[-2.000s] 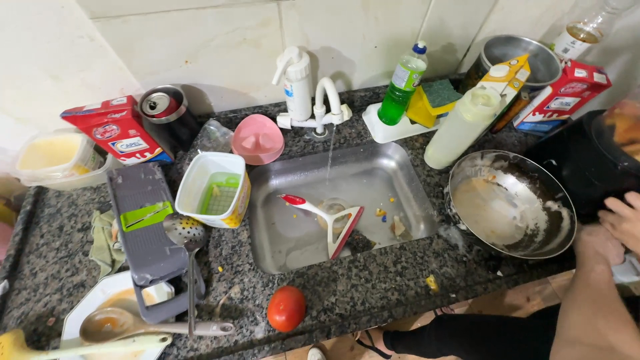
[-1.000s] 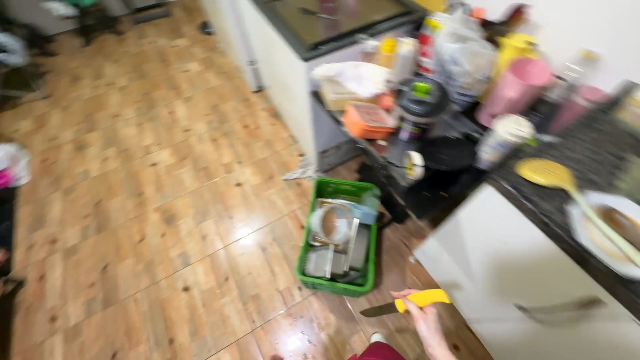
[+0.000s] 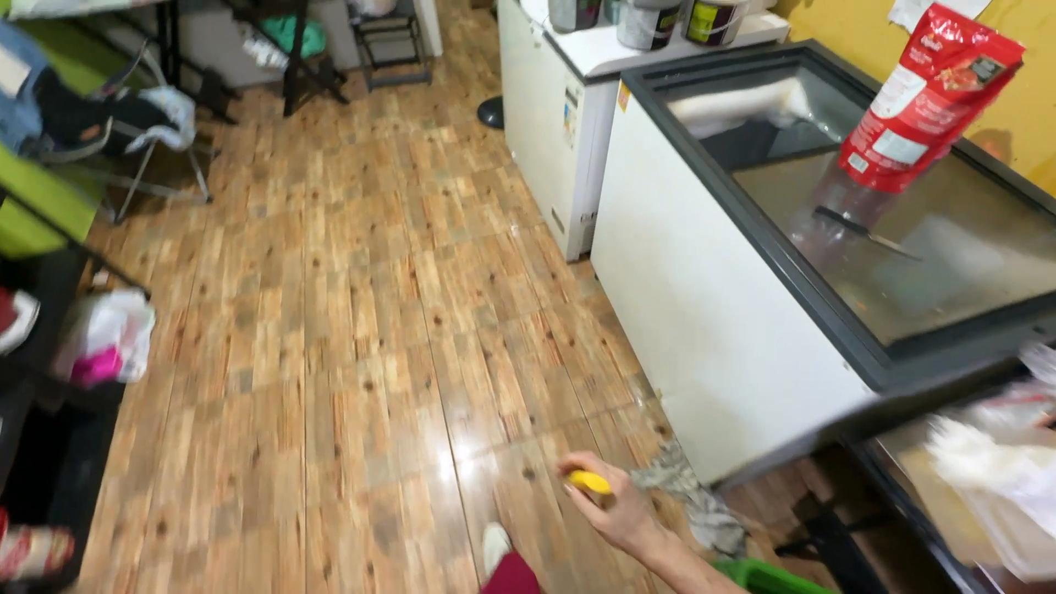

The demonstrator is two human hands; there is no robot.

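My right hand (image 3: 606, 503) is near the bottom centre, its forearm coming in from the lower right. Its fingers are closed around the yellow handle (image 3: 591, 482) of a knife; the blade cannot be made out here. Below and to the left of the hand show a light shoe (image 3: 496, 544) and a maroon trouser leg (image 3: 513, 575). Just right of the hand a crumpled grey cloth (image 3: 701, 503) lies on the floor. My left hand is out of view.
A glass-topped chest freezer (image 3: 718, 305) stands at right, bearing a red pouch (image 3: 928, 99) and a dark-handled utensil (image 3: 862, 231). The green crate's rim (image 3: 763, 577) shows at the bottom. Wood-look floor (image 3: 371, 330) runs ahead; a folding chair (image 3: 157, 132) and plastic bag (image 3: 115, 338) are at left.
The view has swung from the sink to the floor and freezer. One second ago the knife's blade showed beside the green crate; now only its yellow handle shows in my right hand.
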